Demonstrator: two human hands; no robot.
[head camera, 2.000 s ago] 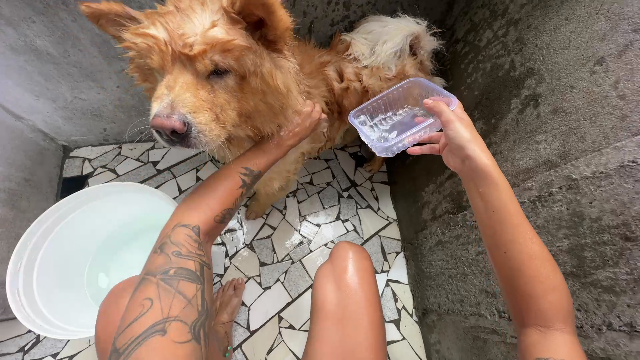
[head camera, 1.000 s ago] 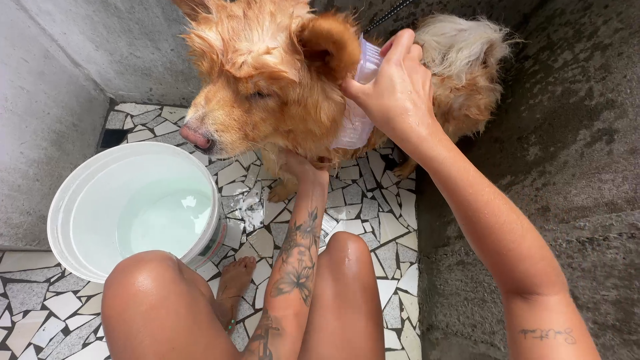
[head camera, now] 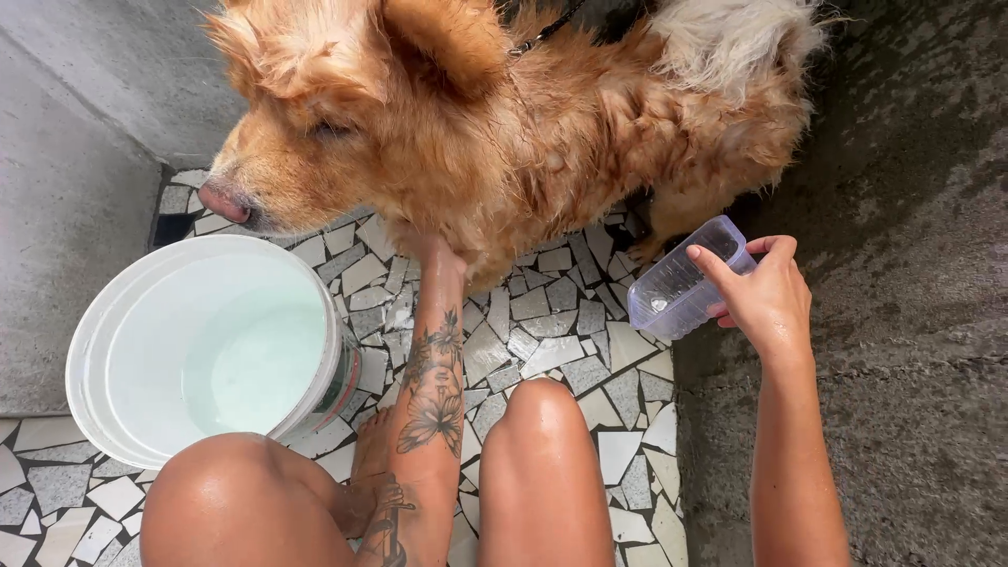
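Note:
A wet, reddish-tan dog (head camera: 551, 134) with a pale tail stands across the top of the view, its head to the left. My left hand (head camera: 441, 256) reaches under its neck and chest; the fingers are hidden in the fur. Low beside the dog's hind leg, my right hand (head camera: 760, 287) grips a clear plastic container (head camera: 693, 276), tilted, with a few drops of water inside. A white plastic bucket (head camera: 102, 370) with water (head camera: 260, 354) in it stands at the left, below the dog's muzzle. A dark leash (head camera: 551, 27) runs up from the dog's neck.
Concrete walls (head camera: 850, 354) rise close on the right and at the left (head camera: 71, 197). The floor is a mosaic of broken tiles (head camera: 551, 354), wet in places. My bent knees (head camera: 543, 441) are at the bottom, one close to the bucket.
My right hand has moved the container from the dog's neck down and to the right, away from the fur. My left hand went from the dog's side to under its neck.

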